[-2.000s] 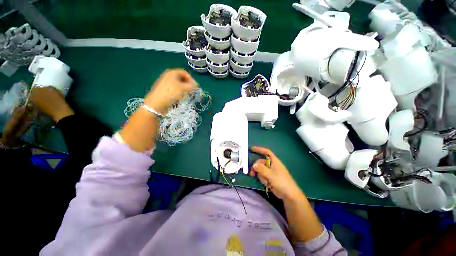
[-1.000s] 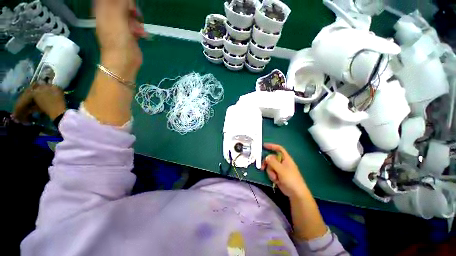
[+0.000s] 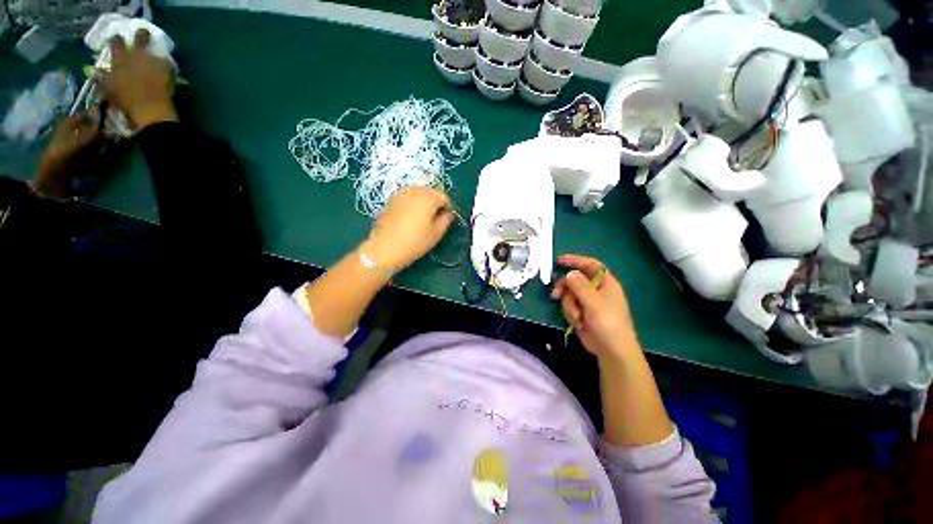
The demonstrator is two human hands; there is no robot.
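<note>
A white camera housing (image 3: 514, 205) lies in front of me, its open end with a silvery round part toward me. Thin wire leads (image 3: 499, 291) hang from this opening. My left hand (image 3: 411, 227) is left of the housing at the near edge of a tangled heap of thin white loops (image 3: 401, 143). Its fingertips are together on a thin strand. My right hand (image 3: 593, 305) is just right of the open end, with a thin yellowish tool (image 3: 598, 276) held in its fingers. A dark circuit board (image 3: 575, 119) in a white cup lies behind the housing.
Stacked white board cups (image 3: 498, 51) stand at the back. A large pile of white camera bodies (image 3: 716, 205) with wires fills the right of the green bench (image 3: 256, 184). At the left, another person's hands (image 3: 138, 82) work on a white housing.
My left hand has come down from the upper left to the near side of the loop heap. The view has shifted, so the bench things appear higher. My right hand stays beside the housing.
</note>
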